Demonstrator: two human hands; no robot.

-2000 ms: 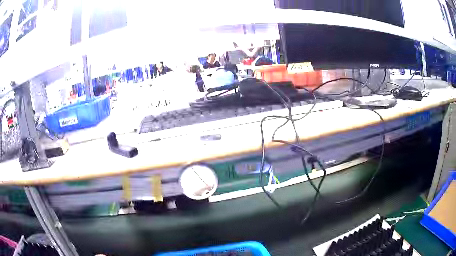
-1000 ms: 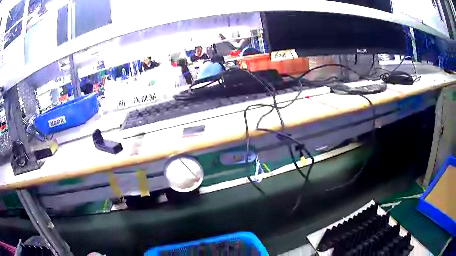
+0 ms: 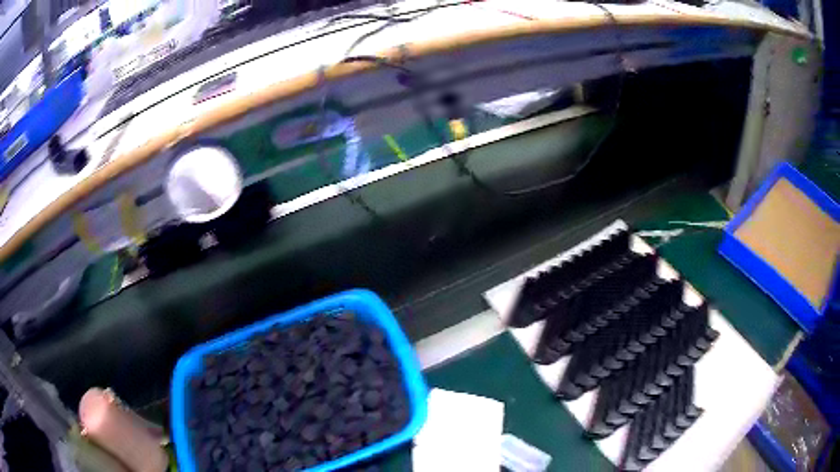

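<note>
Neither of my hands shows in the picture. A bright blue basket [image 3: 419,398] stands at the bottom, left of the middle, full of small black pieces [image 3: 299,392]. Long black moulded parts [image 3: 626,346] lie in several slanted rows on a white layout board [image 3: 741,383] at the right. A white paper [image 3: 458,431] lies between the basket and the board on the green mat [image 3: 502,369], with a smaller white slip [image 3: 523,454] beside it.
A shallow blue tray with a tan bottom [image 3: 792,240] is at the far right. A pink bottle [image 3: 120,429] is left of the basket. A wood-edged shelf [image 3: 368,64] with cables crosses above, with a round white object [image 3: 203,182] on its front.
The view has turned down and to the right. The full basket, the rows of black parts and the white paper now show much more, and the shelf has moved up in the picture.
</note>
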